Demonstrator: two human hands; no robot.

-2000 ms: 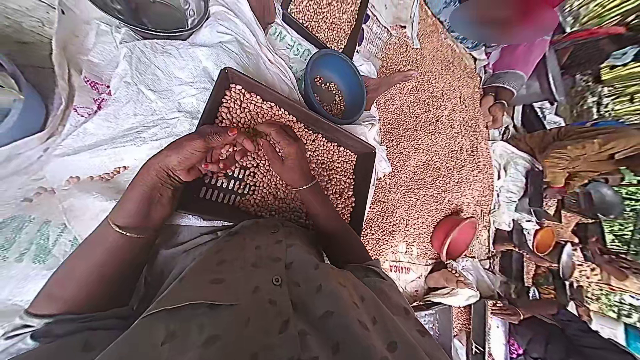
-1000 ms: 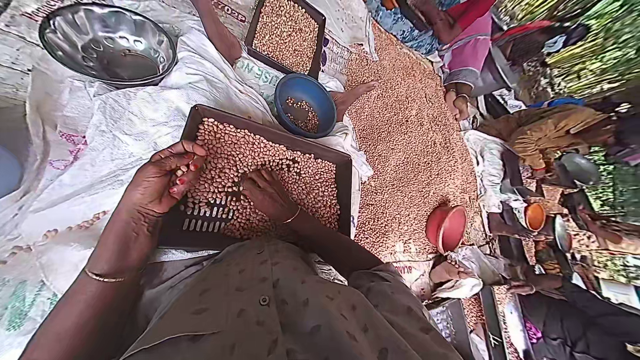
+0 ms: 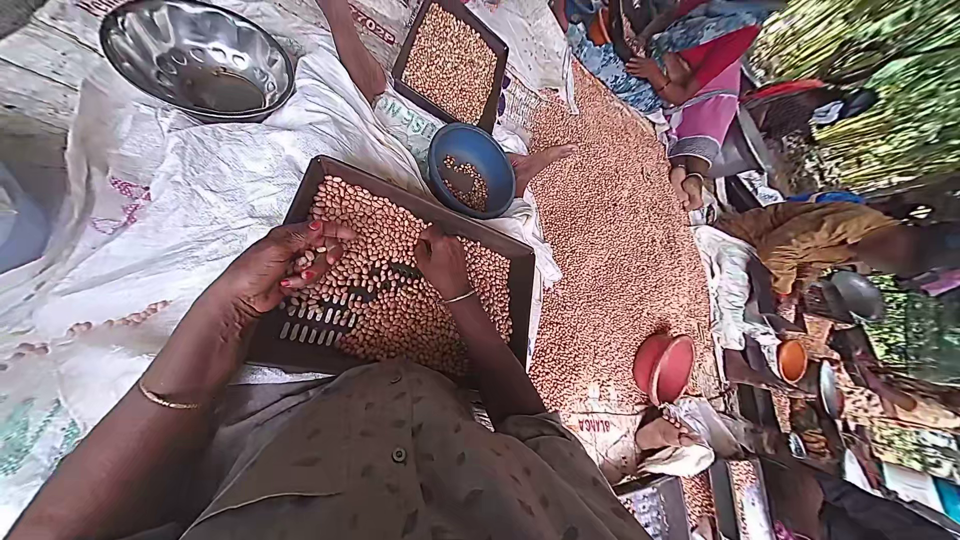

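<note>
A dark slotted plastic tray [image 3: 319, 356] lies before me, tilted in the picture, covered with shelled peanuts [image 3: 375, 217] except where slots show at its lower left. My left hand [image 3: 289, 262], palm turned up and fingers curled, holds a few peanuts over the tray's left edge. My right hand [image 3: 442, 262] is over the tray's right half, fingers bent down at the peanuts; whether it pinches one cannot be told. Just beyond the tray's far edge is a blue bowl [image 3: 491, 161] with some small pieces in its bottom.
White woven sacks [image 3: 202, 180] lie under and beside the tray. A shiny metal basin [image 3: 262, 45] stands at upper left. Another peanut tray [image 3: 409, 94] is near a person's feet. A wide spread of peanuts [image 3: 615, 247], a red bowl [image 3: 664, 367] and several people are to the right.
Two seconds ago both hands were together over the tray; they are apart now. Since one second ago my right hand has moved toward the tray's far edge. The view has shifted.
</note>
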